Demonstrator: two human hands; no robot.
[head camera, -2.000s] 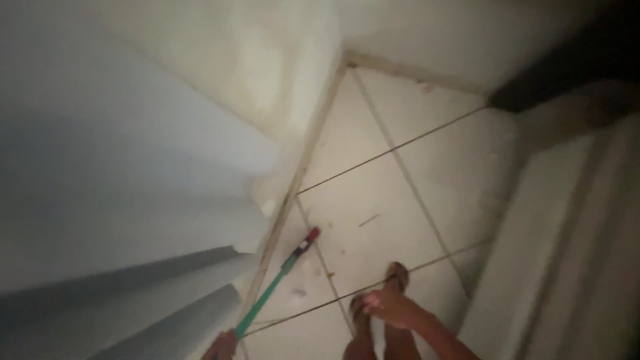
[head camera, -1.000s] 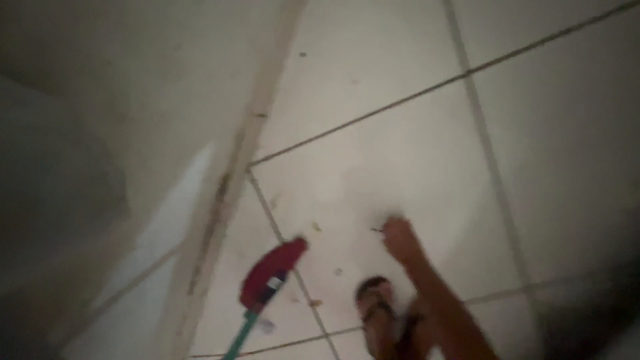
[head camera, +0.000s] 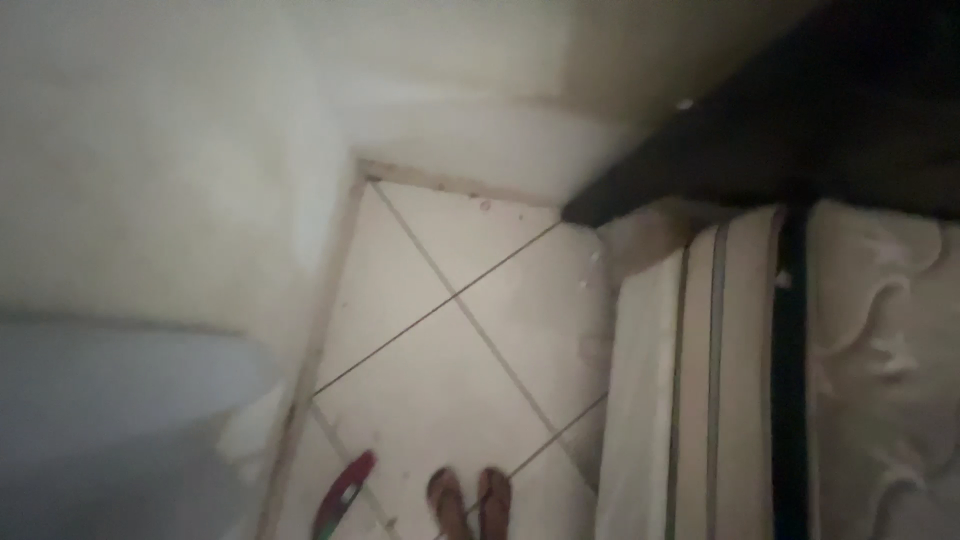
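The red head of a broom (head camera: 345, 491) rests on the pale tiled floor (head camera: 442, 360) near the bottom left of the view, with only a bit of its green handle showing at the lower edge. Just right of it stand my two feet in sandals (head camera: 469, 499). Neither my left hand nor my right hand is in the picture. Whatever holds the broom handle is outside the frame. Small specks of debris lie on the tiles near the broom head.
Walls meet in a corner at the top left of the floor. A mattress with striped sides (head camera: 727, 390) borders the right. A large dark object (head camera: 750, 127) fills the upper right. Light bluish fabric (head camera: 112, 405) hangs at the left. Small bits lie along the far wall base.
My right hand, low over the floor with a thin dark piece at its fingers one second ago, has left the view. My left hand, seen on the green handle two seconds ago, is out of view.
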